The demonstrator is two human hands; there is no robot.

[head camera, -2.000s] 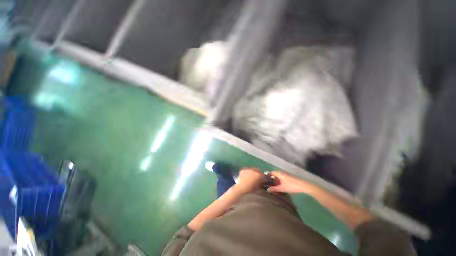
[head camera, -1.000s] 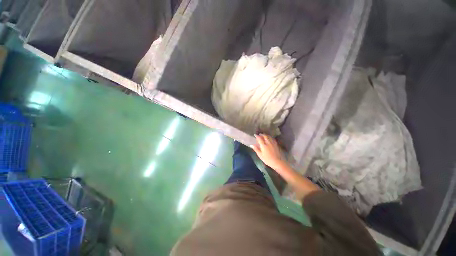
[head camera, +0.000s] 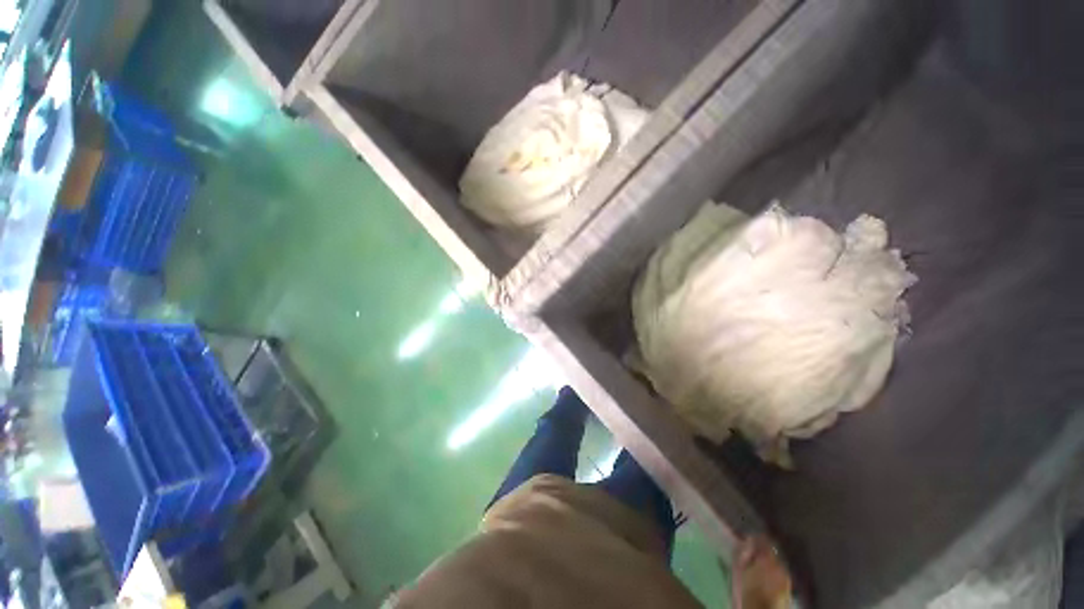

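A rounded cream garment bundle (head camera: 773, 327) lies on the floor of the nearest cloth-lined bin (head camera: 630, 416), just right of centre. A second cream bundle (head camera: 541, 155) lies in the neighbouring bin, up and to the left, partly hidden by the divider. A blurred, skin-toned shape at the front rim near the bottom edge looks like my right hand (head camera: 763, 577); its fingers cannot be made out. My left hand is not in view.
Part of a pale grey garment pile (head camera: 1010, 565) shows at the bottom right. A blue slatted crate (head camera: 178, 416) stands at the left by a dark trolley, with more blue crates behind. Green floor lies between crates and bins. My legs are close to the rim.
The view has shifted left along the bins, so the cream bundle now appears further right and the grey pile is mostly out of frame. The right hand has moved to the bottom edge.
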